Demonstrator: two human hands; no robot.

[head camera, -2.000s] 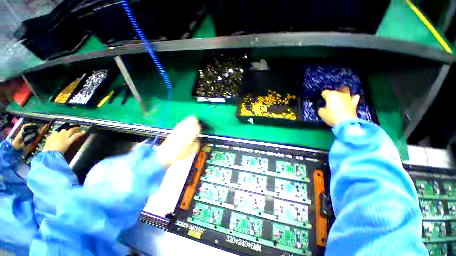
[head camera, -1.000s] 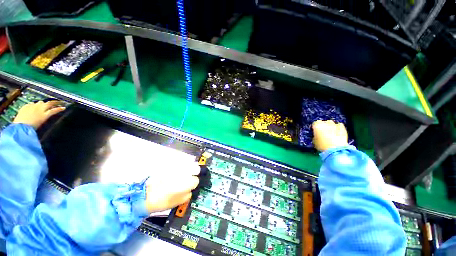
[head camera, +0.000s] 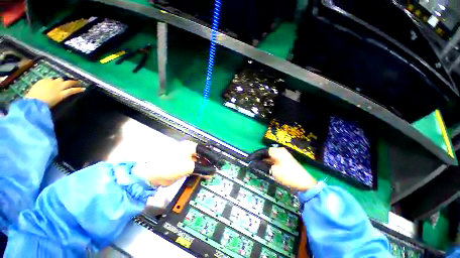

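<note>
A black carrier (head camera: pixel 175 221) with orange-brown clamps holds rows of green circuit boards (head camera: pixel 245 204). My left hand (head camera: pixel 176 164), with black finger cots, is over the carrier's upper left corner, fingertips close together at a board; a tiny part seems to be between them, but I cannot make it out. My right hand (head camera: pixel 282 166), also with black finger cots, is over the top row of boards, fingers bent; whether it holds a part is hidden. Behind are bins of blue-violet components (head camera: pixel 348 151), yellow components (head camera: pixel 291 136) and dark leaded components (head camera: pixel 253 90).
Another person's hand (head camera: pixel 53 90) is at a carrier on the far left. A blue coiled cord (head camera: pixel 211 55) hangs in front of the shelf edge (head camera: pixel 272 59). Dark-handled cutters (head camera: pixel 136 56) and the neighbour's silver-white parts (head camera: pixel 96 36) lie on the green mat.
My right hand has left the blue-violet bin and come back over the boards. My left hand has moved from behind the carrier's left edge to its upper left corner. The view has shifted.
</note>
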